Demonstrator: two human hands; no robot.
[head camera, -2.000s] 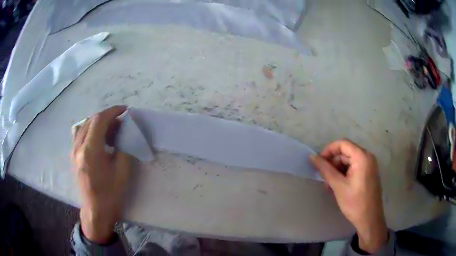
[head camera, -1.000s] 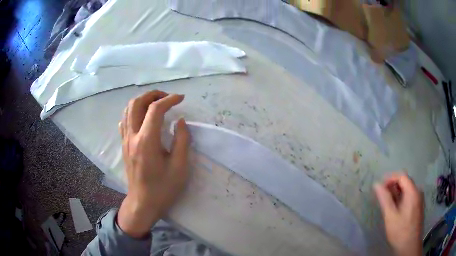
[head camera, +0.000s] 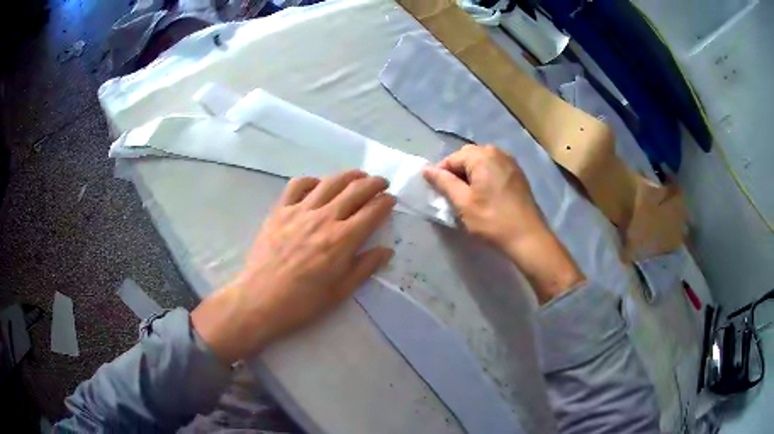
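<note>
White interlining strips (head camera: 297, 136) lie overlapping on the pale pressing table (head camera: 331, 381). My right hand (head camera: 492, 199) pinches the top strip near its right end between thumb and finger. My left hand (head camera: 310, 254) lies palm down, its fingertips at the lower edge of the strips and partly covering them; its fingers are slightly apart. A grey-lilac collar piece (head camera: 433, 352) lies flat below the hands, its upper end beside my left hand and its lower end cut off by the picture's edge.
Larger grey-lilac panels (head camera: 475, 97) lie beyond my right hand. A tan card strip (head camera: 543, 114) with small holes lies over them. A red stick (head camera: 692, 295) and a dark shiny object (head camera: 731, 360) are at the right. Pale offcuts (head camera: 64, 324) lie on the speckled floor.
The view has turned to the left. My right hand has left the collar piece's far end and taken the white strip. My left hand has moved from the collar piece to the strips' edge.
</note>
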